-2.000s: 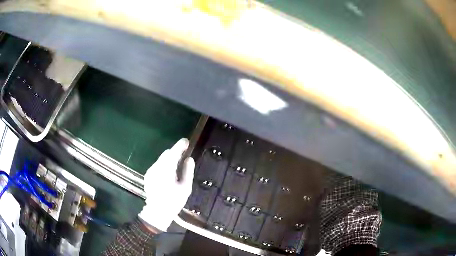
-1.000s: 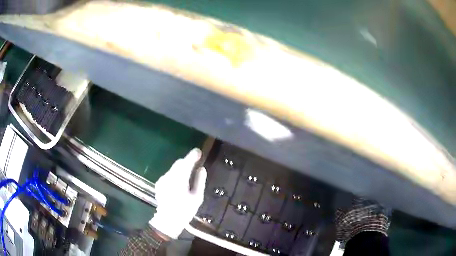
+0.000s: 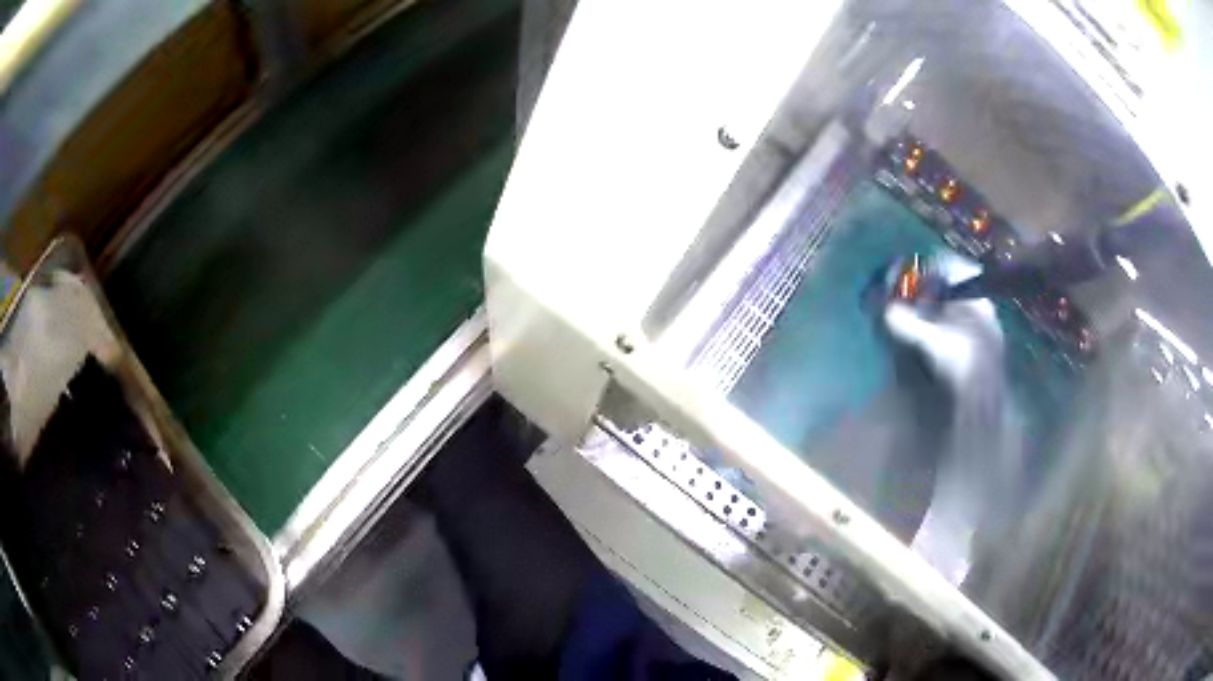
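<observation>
A small black unit with bright orange copper (image 3: 909, 282) is behind the clear booth window. A white-gloved hand, apparently my left hand (image 3: 951, 339), is closed around its lower side; hand and forearm are blurred. A dark tapered nozzle (image 3: 1031, 270) points at the unit from the right. I cannot make out my right hand; a blurred grey shape at the right of the window may be its arm.
The white booth frame (image 3: 585, 253) surrounds the window. Units with orange spots (image 3: 948, 190) line the back. A slotted grille (image 3: 765, 306) and perforated strip (image 3: 692, 476) edge the teal mat (image 3: 811, 353). A tray (image 3: 273, 585) of black units lies on the green conveyor (image 3: 333, 333).
The view has swung from the large tray of black units to the booth. The gloved hand has left that tray's edge, and a gloved hand now holds a unit inside.
</observation>
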